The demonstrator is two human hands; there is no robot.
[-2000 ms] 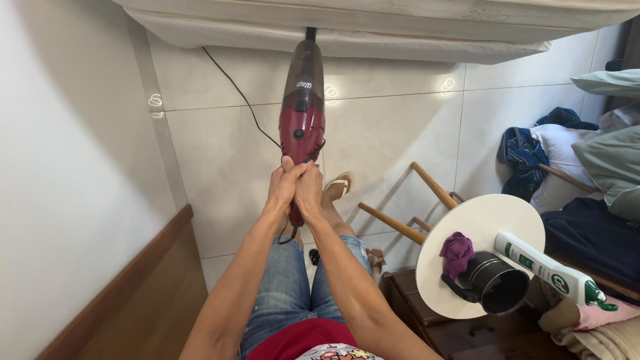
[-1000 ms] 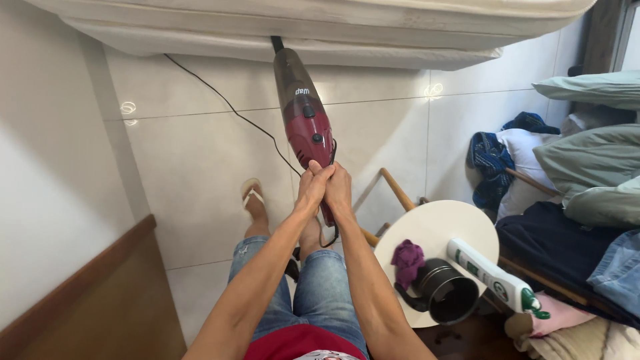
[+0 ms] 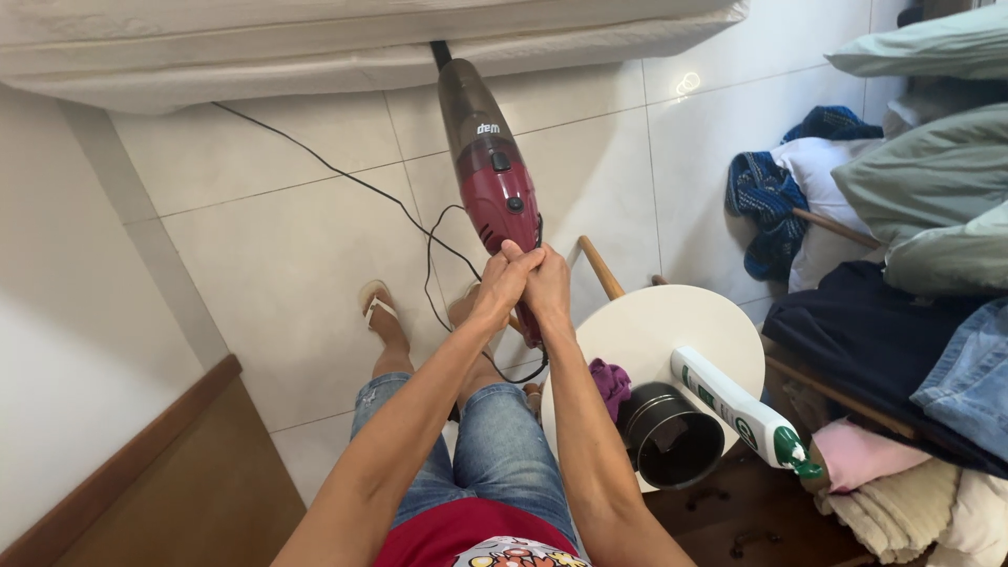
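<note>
Both hands are closed round the handle of a red and smoky-grey Wap handheld vacuum cleaner (image 3: 498, 177). My left hand (image 3: 504, 285) and my right hand (image 3: 549, 285) meet on it, fingers overlapping, below the red motor housing. The black nozzle (image 3: 441, 55) points away from me and its tip is hidden at the low edge of the white-covered mattress (image 3: 362, 67). A black power cord (image 3: 339, 169) runs from under the mattress edge across the floor and loops below the handle.
At right stands a round white stool (image 3: 669, 323) with wooden legs, bearing a black pot (image 3: 679, 441), a purple cloth (image 3: 609, 386) and a white bottle with a green cap (image 3: 736, 409). Clothes and pillows (image 3: 929, 173) are piled beyond. A wooden panel (image 3: 165, 472) is at lower left.
The view has shifted. The vacuum cleaner's nozzle end has stayed at the mattress edge, and both hands remain on the handle. One foot in a flip-flop has come into view at left.
</note>
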